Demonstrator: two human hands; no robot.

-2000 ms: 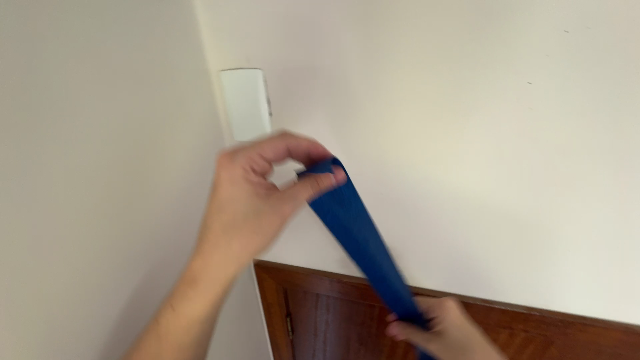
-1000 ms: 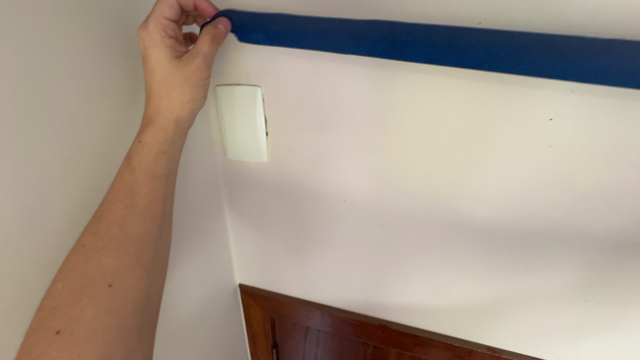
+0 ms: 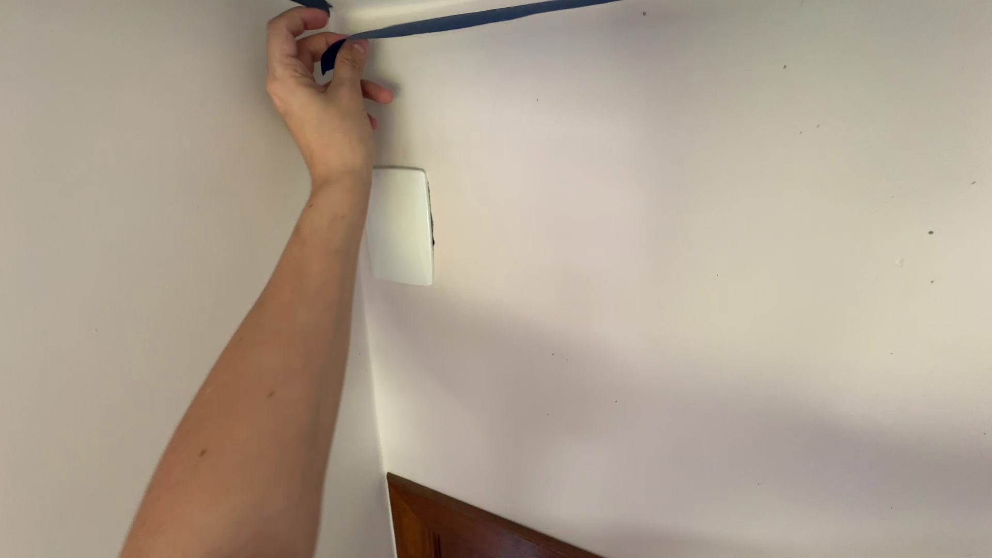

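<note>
My left hand [image 3: 325, 101] is raised into the upper corner where two pale walls meet. Its thumb and a finger pinch the end of a strip of blue masking tape [image 3: 465, 19], and a short dark end curls down inside the grip. From the fingertips the strip runs up and right, out of the top of the view. Another piece of blue tape [image 3: 311, 4] shows at the top edge, just above the index finger. My right hand is out of view.
A white cover plate [image 3: 401, 225] is on the wall below the hand, close to the corner, with a dark gap along its right side. The top of a brown wooden door frame [image 3: 480, 515] crosses the bottom. Small dark specks dot the right wall.
My left hand has risen toward the top of the wall with the tape end. My right hand, seen on the tape two seconds ago, has left the view.
</note>
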